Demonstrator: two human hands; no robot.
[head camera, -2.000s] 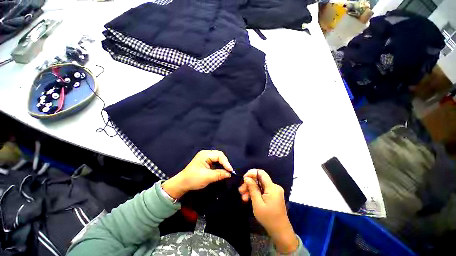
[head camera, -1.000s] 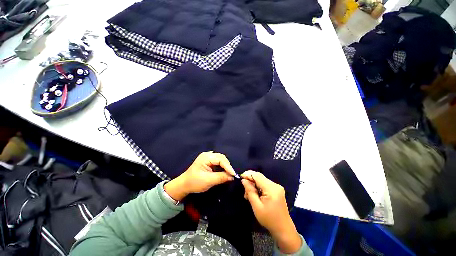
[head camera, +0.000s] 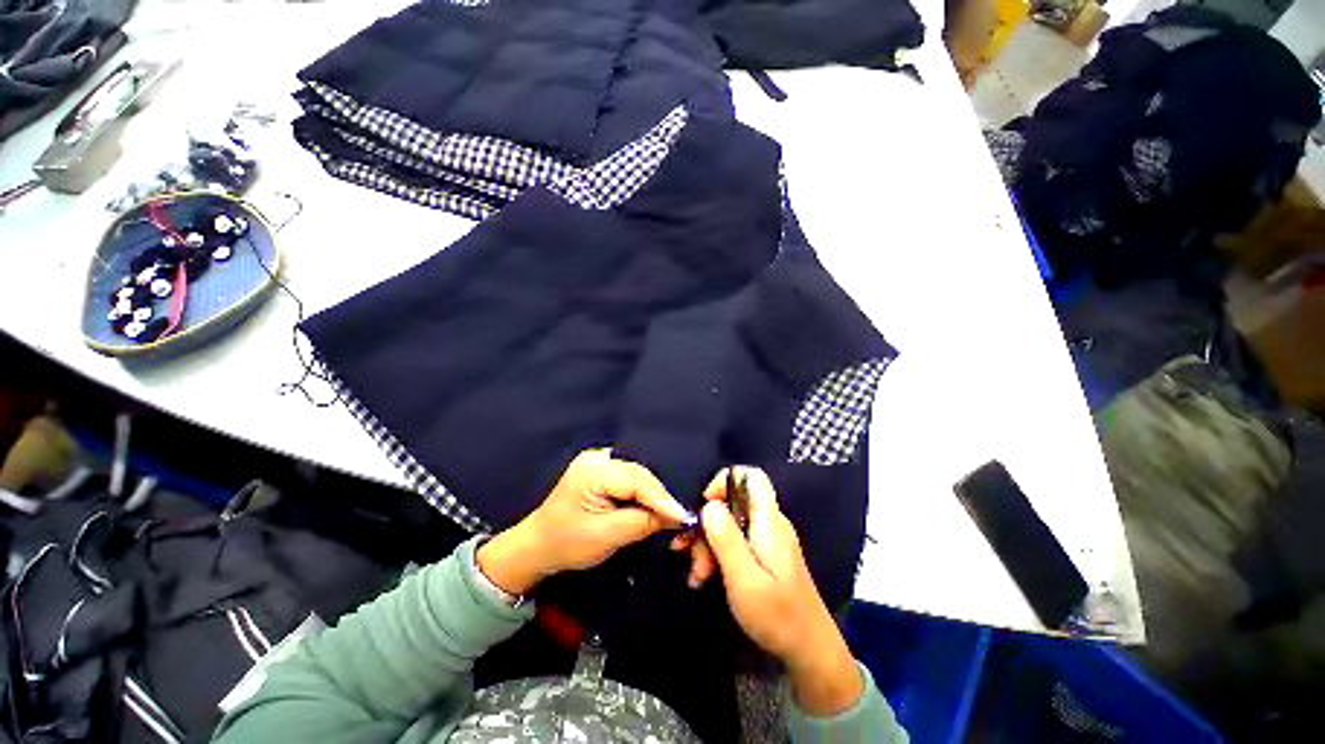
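Observation:
A dark navy quilted vest (head camera: 581, 320) lies on the white table, its near edge over my lap, with black-and-white check lining (head camera: 840, 414) showing. My left hand (head camera: 589, 512) pinches a small pale piece, perhaps a button or snap, at the vest's near edge. My right hand (head camera: 748, 560) is beside it, its fingertips nearly touching the left ones, and holds a small dark upright tool that looks like thread snips (head camera: 738, 502). No needle can be made out.
A blue oval tray (head camera: 218, 298) of black-and-white round pieces is at left, with loose dark thread beside it. A grey metal holder (head camera: 90, 138) and a stack of vests (head camera: 494, 66) lie beyond. A phone (head camera: 1022, 544) is at right, above a blue crate (head camera: 1046, 690).
My right hand has turned more upright, and the dark tool now stands up clearly between its fingers. My left hand keeps its pinch at the vest edge.

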